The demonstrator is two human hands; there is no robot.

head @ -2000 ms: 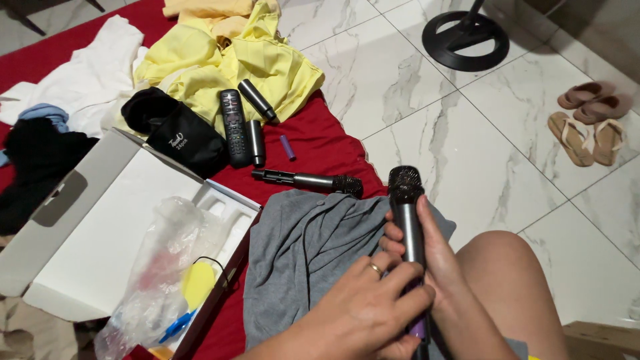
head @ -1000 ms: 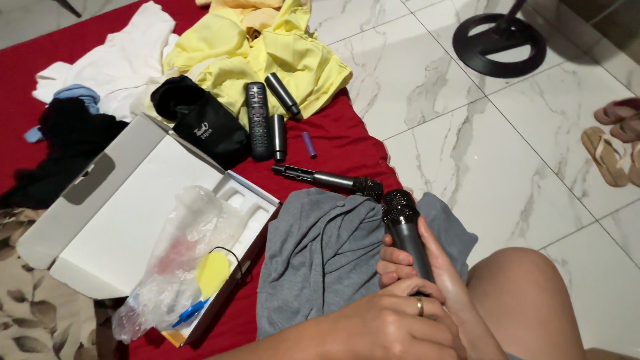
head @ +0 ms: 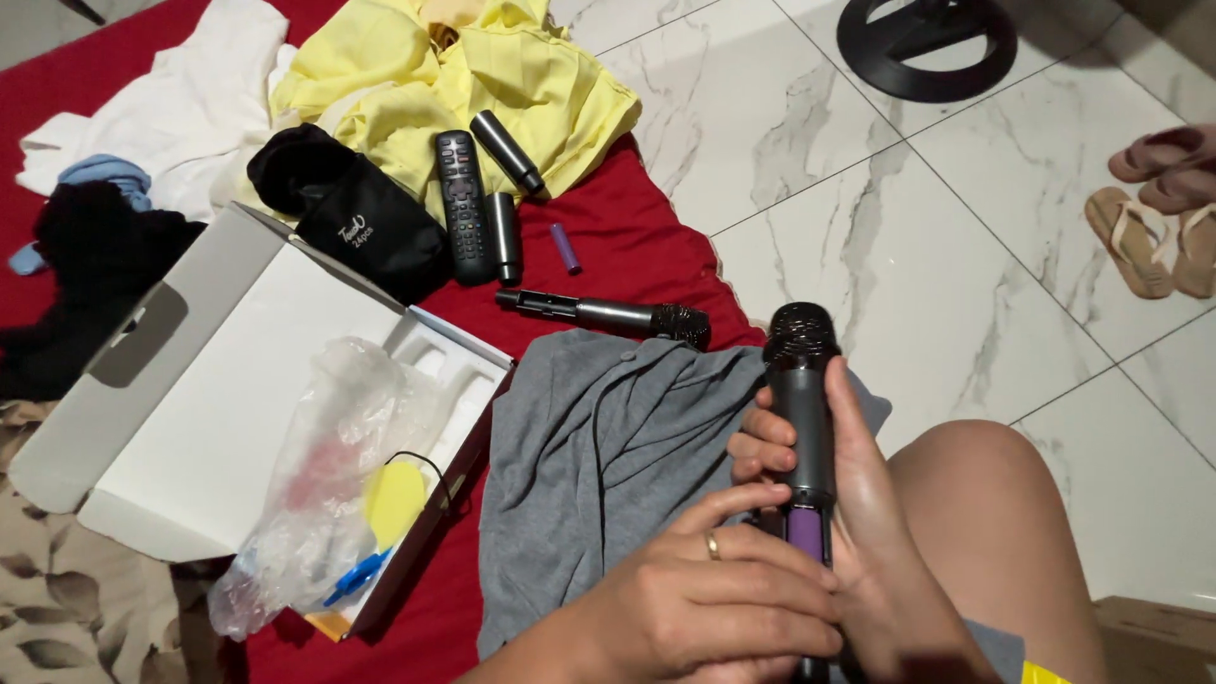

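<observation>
My right hand (head: 869, 484) is wrapped around the dark body of a handheld microphone (head: 803, 418), which stands nearly upright with its mesh head at the top. My left hand (head: 712, 589), with a ring on one finger, grips the microphone's lower part. Between the hands, a purple cylindrical battery (head: 806, 532) shows in the uncovered handle. Beyond the grey cloth, a second microphone (head: 608, 313) lies with its handle compartment exposed. Two dark cylindrical handle covers (head: 503, 237) and a loose purple battery (head: 564, 249) lie behind it. My fingers hide the lower handle.
A remote control (head: 464, 204) lies beside a black pouch (head: 370, 223). An open white box (head: 218, 380) holds clear plastic packaging (head: 342, 446). Grey cloth (head: 579, 475) lies beneath the hands; yellow clothing (head: 475, 76) lies farther back. Sandals (head: 1130, 237) and a round black base (head: 926, 81) rest on tiles.
The purple battery in the held microphone's handle shows now; it was hidden about one second ago. Both hands remain on the microphone. The view has shifted.
</observation>
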